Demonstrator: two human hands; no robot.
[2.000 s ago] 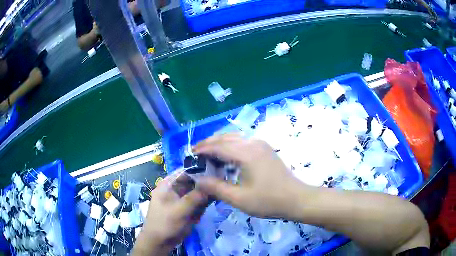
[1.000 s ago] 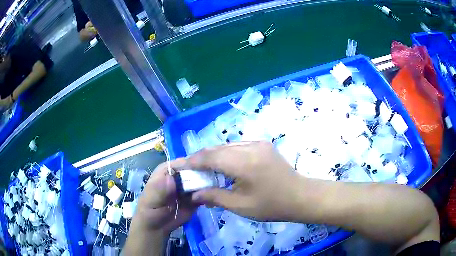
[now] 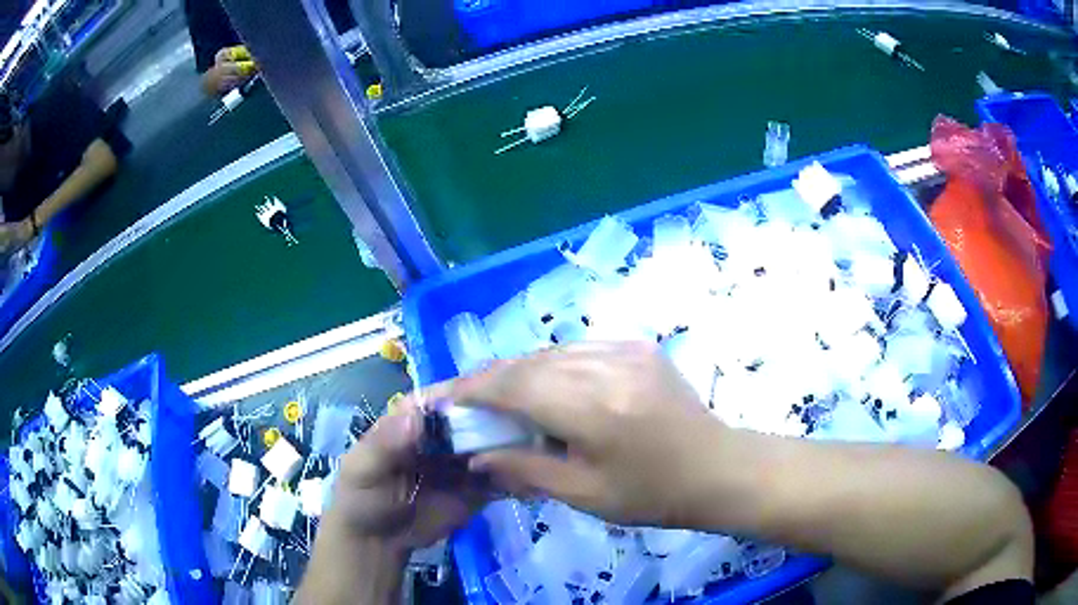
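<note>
A white block-shaped unit (image 3: 485,429) with a black end is held between my two hands over the left part of the central blue bin (image 3: 416,325). My right hand (image 3: 603,425) grips the white body from the right. My left hand (image 3: 390,473) holds the black end, its fingers partly hidden and blurred. Whether a clear cover is around the body cannot be told. The bin holds many white and clear parts.
A left blue bin (image 3: 177,473) holds wired units. Loose units and yellow round parts (image 3: 293,411) lie between the bins. Beyond is a green conveyor belt (image 3: 473,195) carrying units, with a metal upright (image 3: 355,166). A red-orange bag (image 3: 993,260) lies right. A person's arm (image 3: 77,189) is far left.
Two seconds ago the unit's black end and leads pointed up; now the white body lies sideways between my hands. Parts on the belt have moved left.
</note>
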